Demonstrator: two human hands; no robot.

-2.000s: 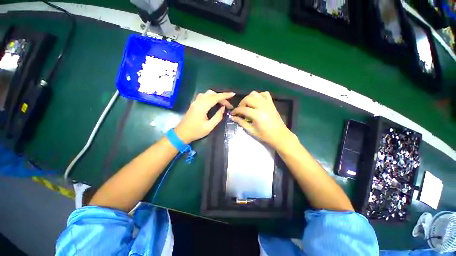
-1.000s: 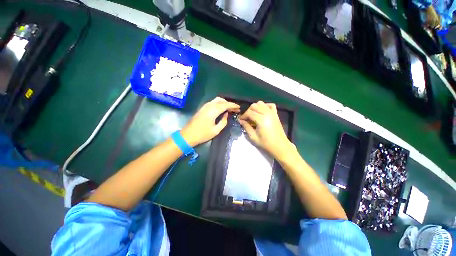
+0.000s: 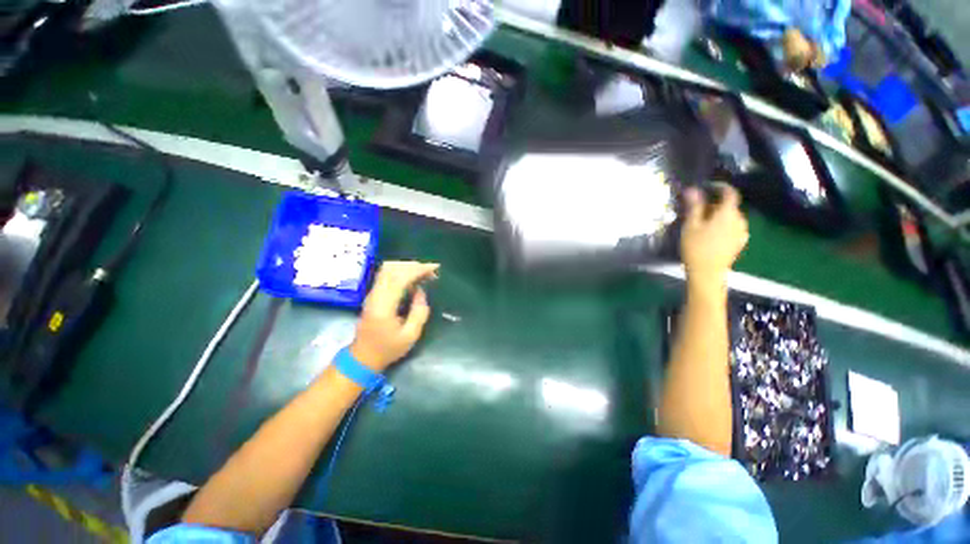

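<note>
My right hand (image 3: 715, 228) grips the right end of a black carrier tray (image 3: 511, 239), held tilted over the belt's edge rail and blurred. In it lies an open unit with a bright silver-white rectangle (image 3: 585, 202). My left hand (image 3: 396, 313), with a blue wrist strap (image 3: 360, 370), is beside the blue bin; its fingers are apart and I see nothing held. A small pale piece (image 3: 451, 317) lies on the green mat right of my left hand. The blue bin (image 3: 273, 260) holds a heap of small white parts (image 3: 331, 257).
The black parts box (image 3: 780, 388) of glittering pieces is right of my right forearm, with a white pad (image 3: 873, 407) and small fan (image 3: 925, 480) beyond. A large fan (image 3: 372, 37) stands above the bin. More trays (image 3: 452, 112) sit on the belt. A person's hand (image 3: 800, 50) shows across it.
The tray has left the mat, moving up and right toward the belt in my right hand. My left hand has let go of the work and moved left. The view has tilted up.
</note>
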